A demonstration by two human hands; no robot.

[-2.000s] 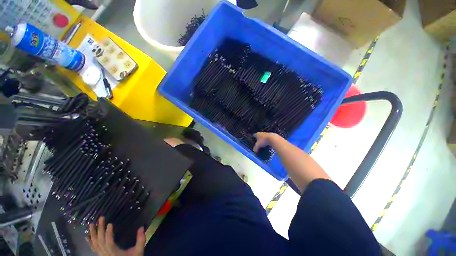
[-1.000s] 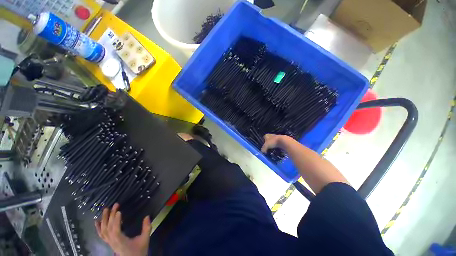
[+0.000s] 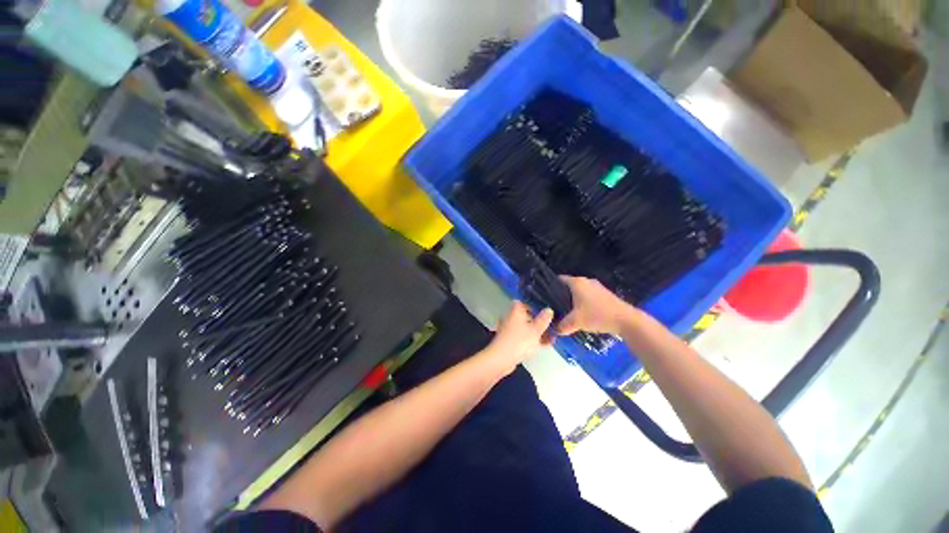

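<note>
A bundle of black cable lengths (image 3: 546, 292) with shiny tips is held at the near edge of the blue tote (image 3: 687, 109). My right hand (image 3: 591, 308) is closed around the bundle. My left hand (image 3: 520, 331) touches the bundle's near side with its fingertips; how firmly it grips is unclear. More black cable lengths (image 3: 645, 224) lie in the tote, with a green tag (image 3: 615, 176) on top. A fanned pile of black cable lengths (image 3: 260, 302) lies on the bench mat (image 3: 390, 281).
Two silver loading bars (image 3: 157, 432) lie on the bench at lower left. A spray can (image 3: 224, 42) is on the yellow surface (image 3: 401, 177). A white bucket (image 3: 411, 47) stands behind the tote, a carton (image 3: 822, 78) at upper right, and a black curved handle (image 3: 869, 281) at right.
My left hand has moved from the bench pile to the tote's edge, beside my right hand. My right hand has raised a cable bundle to the edge. The view has shifted left.
</note>
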